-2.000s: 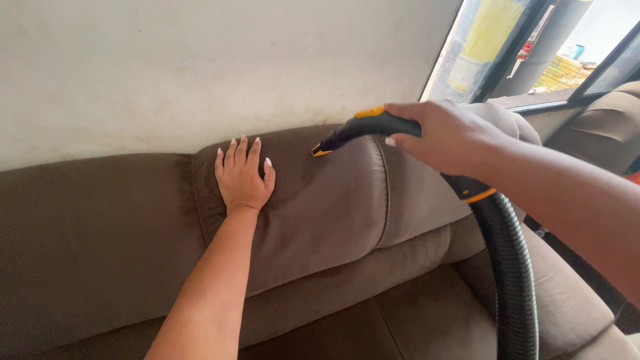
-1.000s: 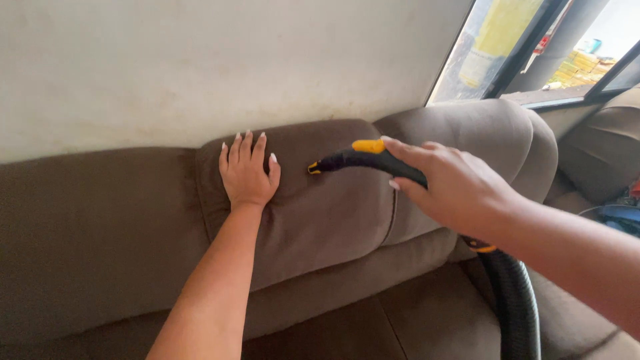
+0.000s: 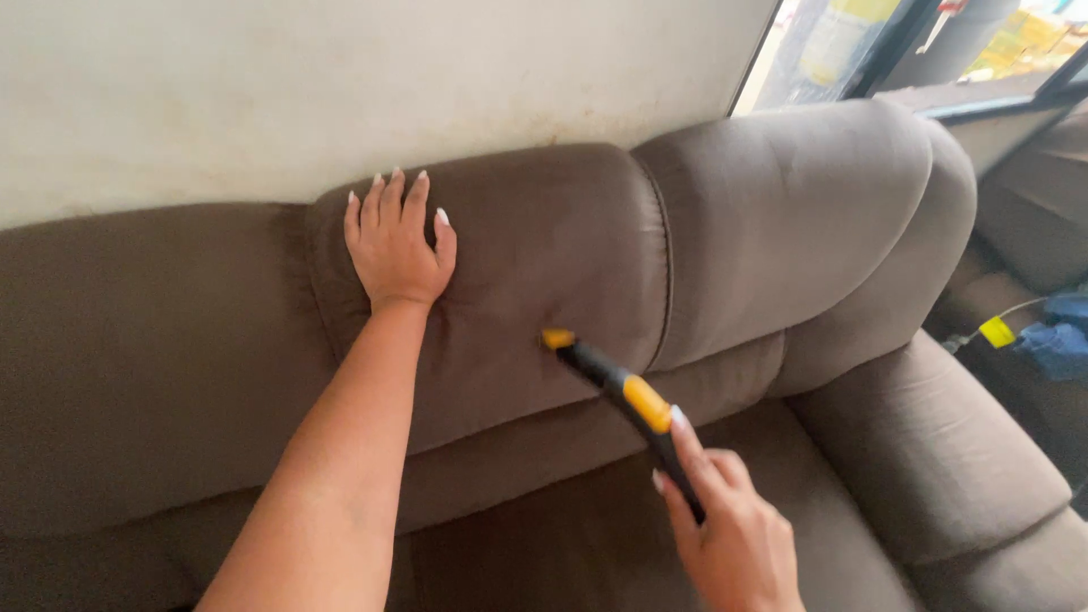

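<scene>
My left hand (image 3: 401, 246) lies flat with spread fingers on the upper left part of the middle back cushion (image 3: 544, 212) of a brown upholstered sofa. In my right hand (image 3: 735, 527) is the black and yellow handle of a vacuum cleaner hose (image 3: 625, 395). Its yellow-tipped nozzle (image 3: 557, 339) is at the lower middle of the same cushion, slightly blurred; whether it touches the fabric I cannot tell. The corrugated part of the hose is out of view.
A pale, stained wall (image 3: 340, 93) rises behind the sofa. The sofa's armrest (image 3: 943, 450) is at the right. Beyond it lie a blue cloth (image 3: 1054, 340) and a yellow tag (image 3: 997, 332) on a cord, near another brown seat. A window (image 3: 850, 51) is at the upper right.
My right hand has brought the nozzle from the upper part of the cushion down to its lower part. My left hand stays on the cushion. The view has shifted somewhat.
</scene>
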